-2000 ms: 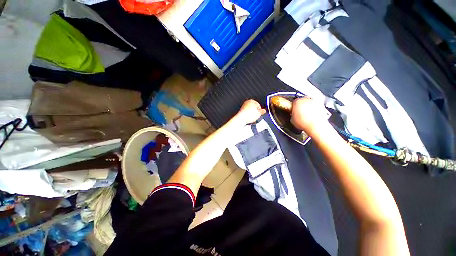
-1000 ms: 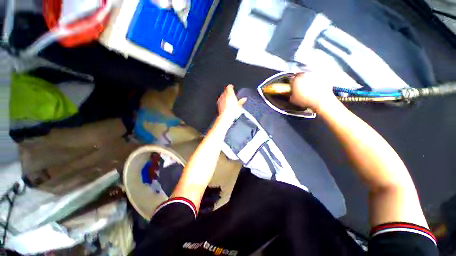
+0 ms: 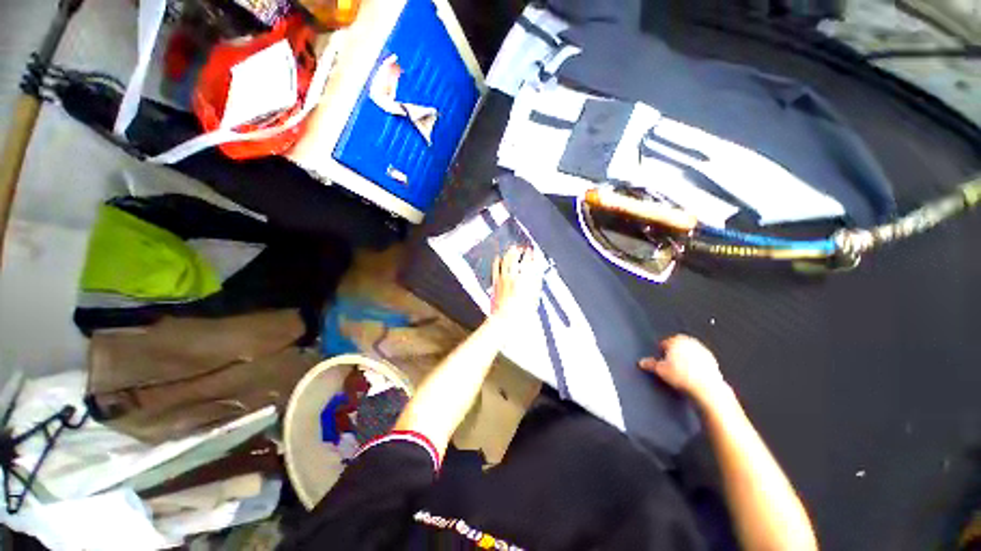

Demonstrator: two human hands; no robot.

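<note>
A dark grey and white garment panel [image 3: 581, 334] lies slanting on the black ribbed ironing table [image 3: 796, 355]. My left hand [image 3: 516, 280] lies on it with spread fingers, over the lower part of its dark pocket patch. My right hand [image 3: 683, 366] is at the panel's right edge near its lower end, thumb and finger together at the cloth; whether they pinch it is unclear. The steam iron [image 3: 637, 228] rests on the table beyond the panel, with no hand on it. Its blue and yellowish lines run right to a wrapped hose [image 3: 914, 224].
Overlapping grey-and-white pieces [image 3: 688, 161] lie at the table's far side. A blue-drawer cabinet [image 3: 414, 118] with a red bag [image 3: 242, 92] stands at upper left. A round cream scrap bin [image 3: 307, 431] is at lower left, near hanging clothes [image 3: 194, 355].
My right hand has let go of the iron and moved down to the panel's right edge. My left hand has moved from the panel's top end onto its patch. The panel lies further up the table.
</note>
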